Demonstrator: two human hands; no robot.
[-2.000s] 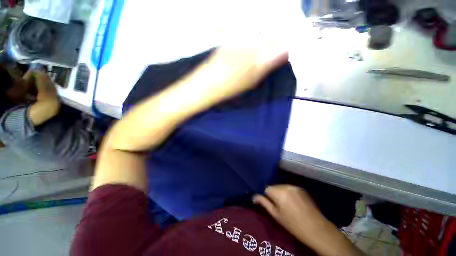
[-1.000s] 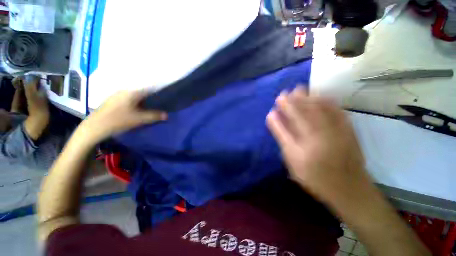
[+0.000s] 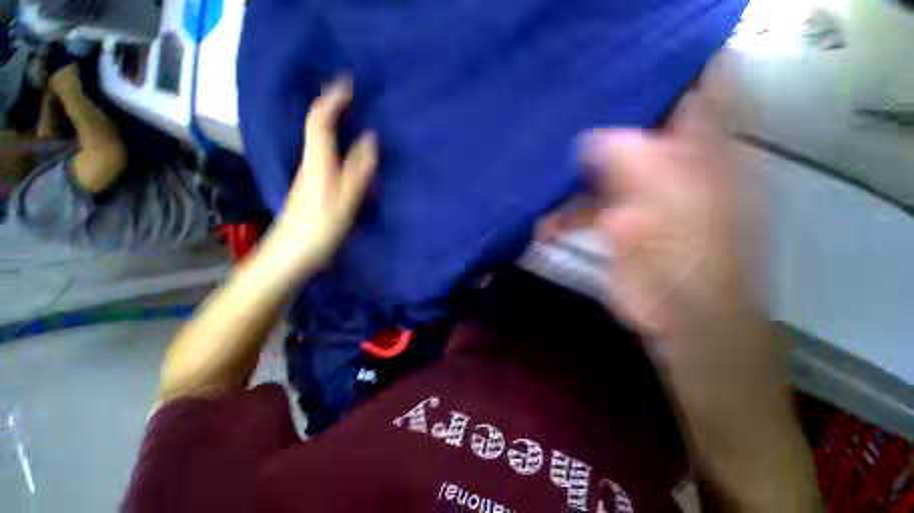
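The blue garment piece (image 3: 471, 120) is spread over the table and hangs down towards my lap, covering the middle of the view. My left hand (image 3: 336, 185) lies against its left part, with thumb and finger apart; a fold of cloth shows near the fingers, and a grip cannot be made out. My right hand (image 3: 656, 210) is at the cloth's right edge and strongly blurred, so its hold on the edge cannot be told. The sewing needle area is not visible.
Another person (image 3: 100, 170) sits at the left. The white table (image 3: 822, 240) extends right, with a blurred thin object at its far right. A red basket (image 3: 867, 461) is below right. Dark cloth and a red curved part (image 3: 388, 343) are below the garment. Floor (image 3: 90, 401) shows lower left.
The blue cloth has moved up and spread over the needle area, and the dark panel is out of sight. My left hand has moved right; my right hand remains at the right side.
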